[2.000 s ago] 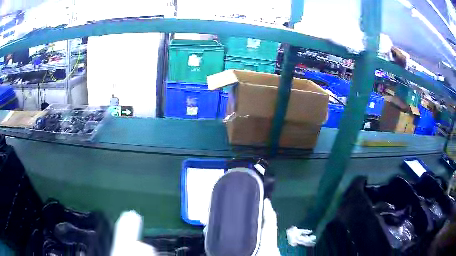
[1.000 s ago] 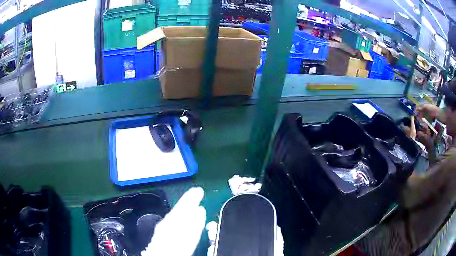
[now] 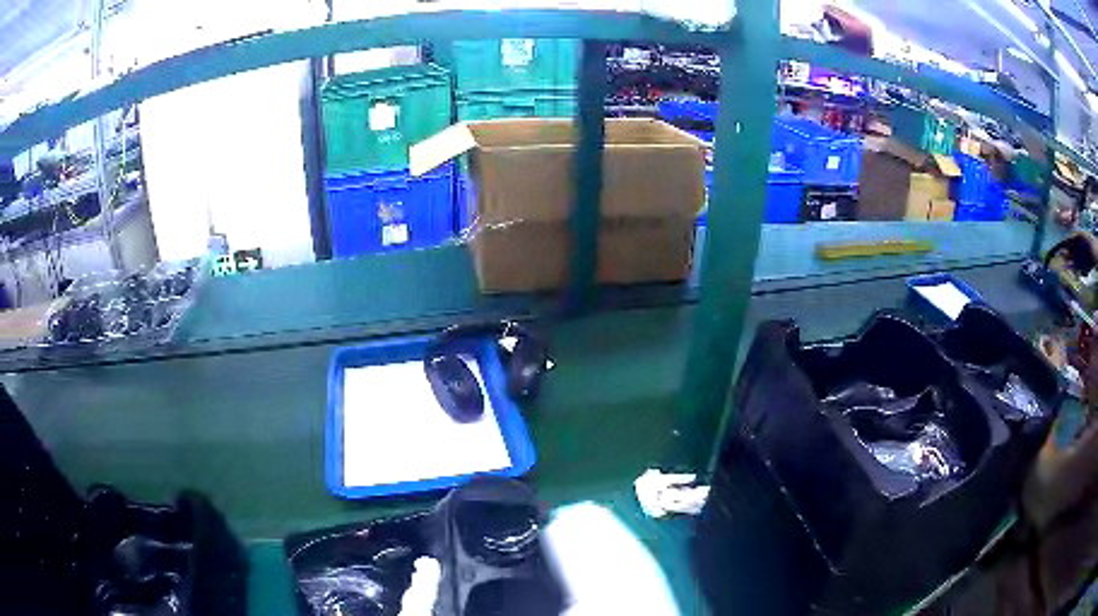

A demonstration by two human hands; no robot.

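Black headphones (image 3: 491, 535) are over the right part of a black insert tray (image 3: 316, 548) at the bottom edge. My right hand (image 3: 608, 566), in a white glove and blurred, holds them from the right side. My left hand (image 3: 421, 592) shows only as a small white gloved part at the bottom edge, against their left side; its grip is hidden. A bagged accessory (image 3: 343, 590) lies in the tray's left hollow. Behind, a blue work tray (image 3: 337, 421) with a white liner sheet (image 3: 403, 439) bears another pair of headphones (image 3: 455, 385), one ear cup over its right rim.
Tall stacked insert trays (image 3: 771, 481) stand right of the green post (image 3: 728, 241), with bagged accessories inside. More black trays (image 3: 223, 560) are at left. A white crumpled cloth (image 3: 668, 493) lies by the post. An open carton (image 3: 518, 229) stands across the belt. A person's arm (image 3: 1060, 481) shows at right.
The view swung right and down, then partly back left. The headphones in my right hand moved left over the insert tray. My left hand went from open beside the tray to against the headphones.
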